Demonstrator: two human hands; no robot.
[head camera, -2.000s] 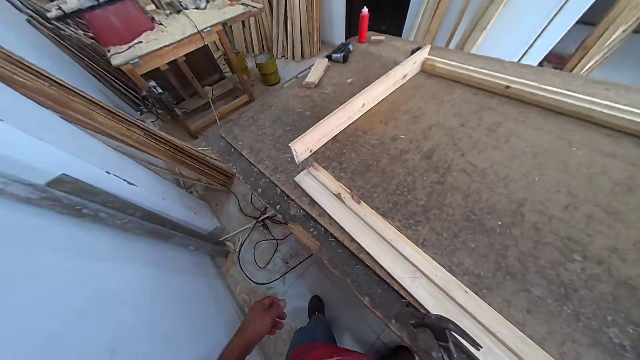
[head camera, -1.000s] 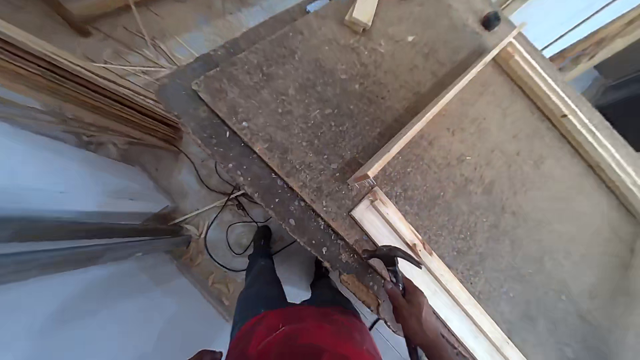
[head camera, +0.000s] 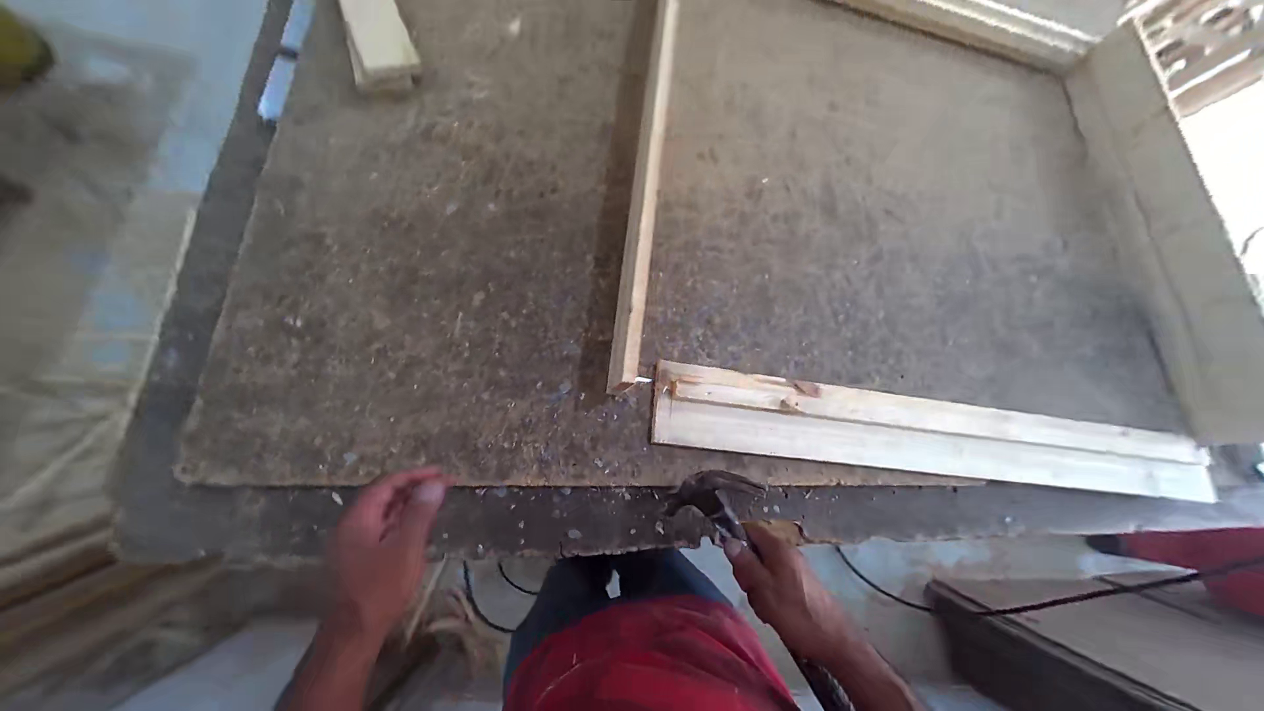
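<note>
My right hand (head camera: 785, 583) grips a claw hammer (head camera: 716, 499) near its head, at the near edge of the worktable. My left hand (head camera: 385, 538), slightly blurred, hangs over the same edge further left, its fingers loosely curled with nothing visible in them. Beyond the hammer lies a stepped wooden board (head camera: 918, 434). An upright wooden board (head camera: 647, 197) runs away from me; its near end is close to the stepped board's left end, with a small gap between them. A wide board (head camera: 1155, 237) stands on the right, and a moulded board (head camera: 978, 30) runs along the far side.
A short wood offcut (head camera: 380, 44) lies at the far left of the worktable (head camera: 415, 296). Cables (head camera: 889, 592) hang below the near edge. A dark-edged wooden piece (head camera: 1066, 632) and a red object (head camera: 1195, 568) are at the lower right. Timber strips (head camera: 89, 612) are at the lower left.
The view has swung round strongly. My right hand holds the hammer as it did one second ago; two seconds ago the hammer was at the frame's lower edge. My left hand has come up to the table edge.
</note>
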